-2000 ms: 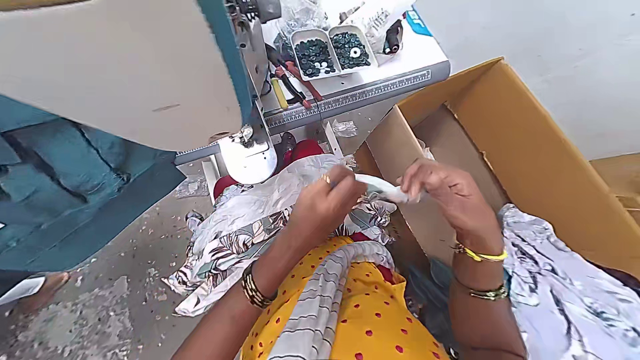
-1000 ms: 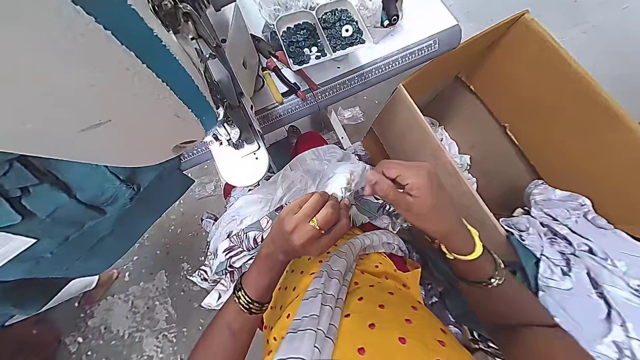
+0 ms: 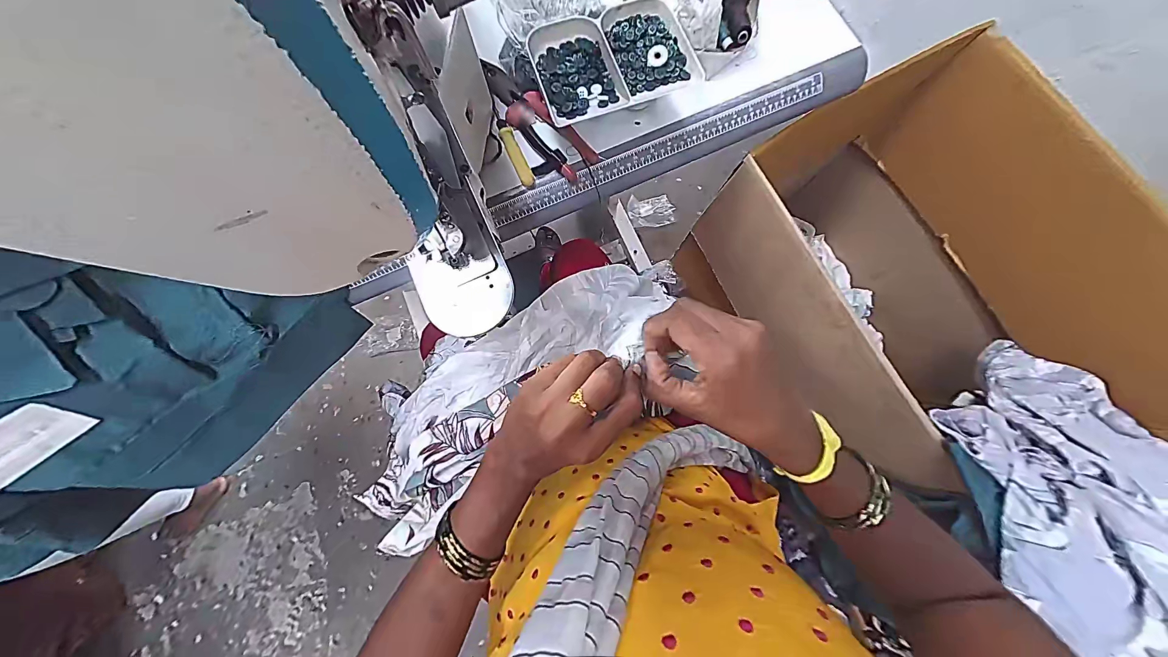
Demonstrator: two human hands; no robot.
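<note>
A white garment with a leaf print (image 3: 465,415) lies across my lap, its pale part spread below the sewing machine's round white bed (image 3: 461,287). My left hand (image 3: 577,406), with a gold ring, pinches the garment's edge between thumb and fingers. Close beside it on the right, my right hand (image 3: 707,365) grips the same cloth with thumb and forefinger. The fingertips of both hands nearly touch, and what lies between them is mostly hidden. A striped grey cloth (image 3: 616,538) hangs over my yellow dotted clothing.
A white tray of dark buttons (image 3: 625,59) and red-handled pliers (image 3: 552,137) lie on the machine table (image 3: 776,55). An open cardboard box (image 3: 821,338) stands at the right, printed cloth (image 3: 1077,493) beside it. Teal cloth (image 3: 164,365) hangs at the left, near another person's foot.
Two seconds ago my hands held a white strip stretched between them. They have since come together lower, at the garment on my lap.
</note>
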